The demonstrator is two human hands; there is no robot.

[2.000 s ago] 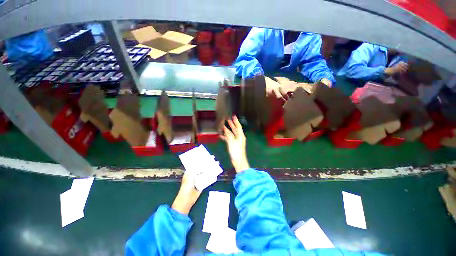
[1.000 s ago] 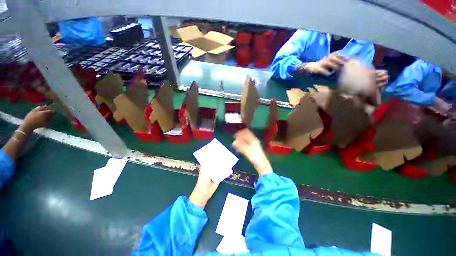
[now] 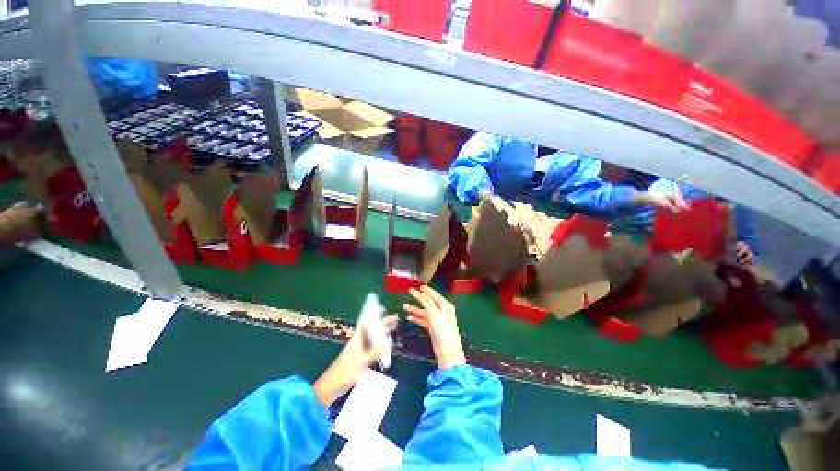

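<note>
My left hand [image 3: 355, 354] holds a small stack of white leaflets [image 3: 376, 324], tilted nearly edge-on, above the metal edge rail. My right hand [image 3: 437, 322] is just right of it, fingers spread, with nothing seen in it. Its fingertips are near the front of an open red carton [image 3: 405, 266] that has white paper inside and upright brown flaps; I cannot tell if they touch. White leaflets [image 3: 366, 405] lie on the green table between my forearms, partly overlapping.
More red cartons stand on the green conveyor [image 3: 350, 292] behind the chipped rail [image 3: 267, 315]. A slanted post [image 3: 115, 175] stands left. Red boxes sit on the overhead shelf [image 3: 442, 69]. Leaflets [image 3: 138, 336] lie left. Workers in blue sit opposite; another person's hand [image 3: 20, 223] is far left.
The view has shifted, showing more overhead shelf. The leaflets in my left hand have turned from flat to nearly edge-on. My right hand's fingers have spread. A worker opposite now holds a red carton.
</note>
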